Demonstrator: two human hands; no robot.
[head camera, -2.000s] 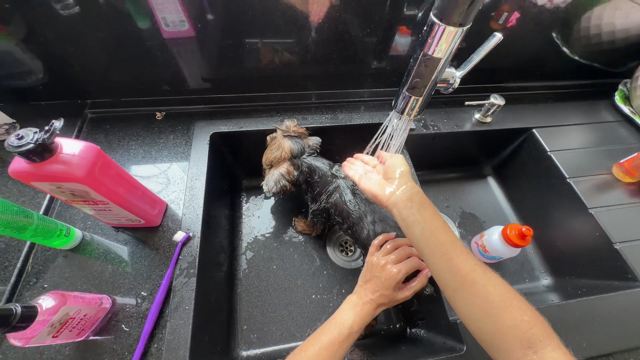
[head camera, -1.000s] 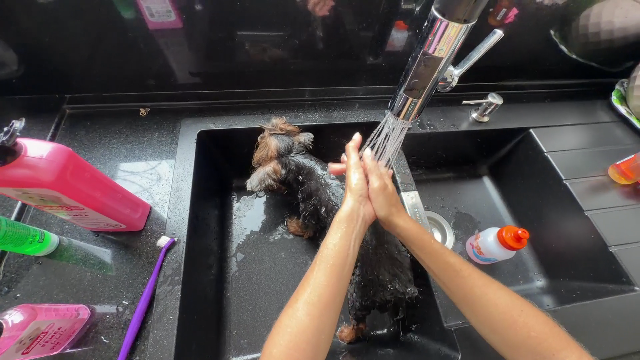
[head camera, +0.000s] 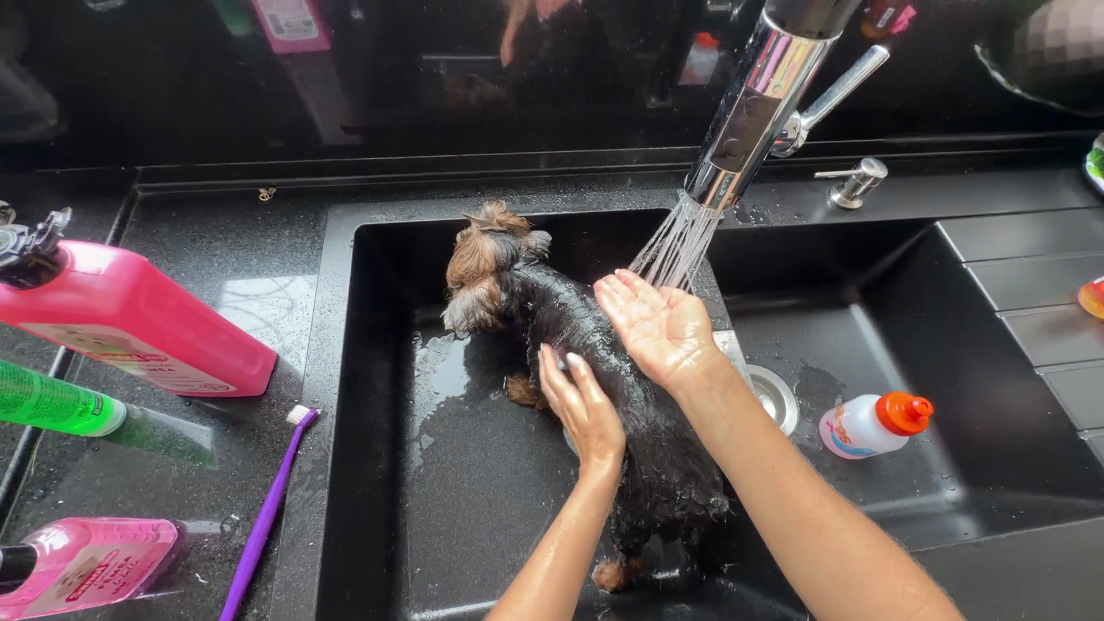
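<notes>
A small wet dog (head camera: 573, 323), black with a tan head and paws, stands in the left basin of a black double sink (head camera: 341, 345), its head toward the back left. My left hand (head camera: 586, 410) rests against the dog's side, fingers extended, holding nothing. Palm up, my right hand (head camera: 660, 323) is above the dog's back under the spray, wet and with nothing in it. Water runs in thin streams from a chrome kitchen faucet (head camera: 750, 121), whose lever (head camera: 841, 90) stands at its right.
On the left counter are a large pink bottle (head camera: 147, 319), a green tube (head camera: 56, 401), a smaller pink bottle (head camera: 95, 561) and a purple toothbrush (head camera: 267, 509). A white bottle with an orange cap (head camera: 862, 427) lies in the right basin. A soap dispenser (head camera: 858, 183) stands behind it.
One second ago my hands were together under the water. They have since parted: the left has moved down to the dog's side, while the right has turned palm up at the spray.
</notes>
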